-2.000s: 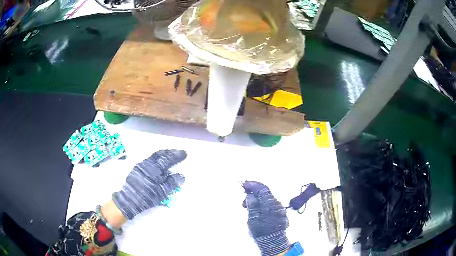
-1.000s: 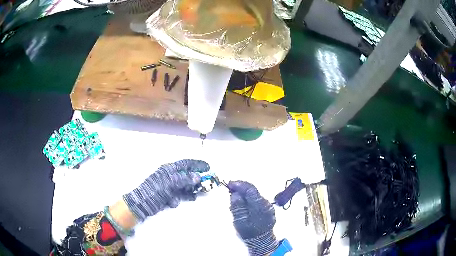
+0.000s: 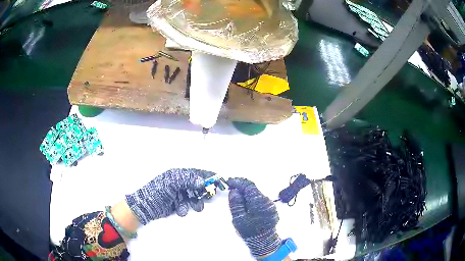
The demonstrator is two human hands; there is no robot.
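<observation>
My left hand (image 3: 168,193), in a grey-and-black knitted glove, holds a small teal circuit board (image 3: 210,184) by its edge over the white sheet. My right hand (image 3: 251,211), gloved too, holds the end of a black cable lead against the board's right side. The lead's folded bundle (image 3: 294,187) lies on the sheet to the right of my right hand. The fingers hide much of the board and the lead's end. The white machine head (image 3: 209,89) stands above and beyond my hands, its thin tip (image 3: 205,132) pointing down, apart from the board.
A cluster of circuit boards (image 3: 71,140) lies at left. A black cable pile (image 3: 382,183) lies at right beside a brownish strip (image 3: 322,211). The wooden base (image 3: 122,76) carries small dark rods (image 3: 171,74). A yellow label (image 3: 307,120) lies at the sheet's corner; a grey post (image 3: 377,71) slants behind.
My hands have come together from their separate places, bringing the board and the lead's end to each other. In the last second they barely moved. The view has shifted slightly.
</observation>
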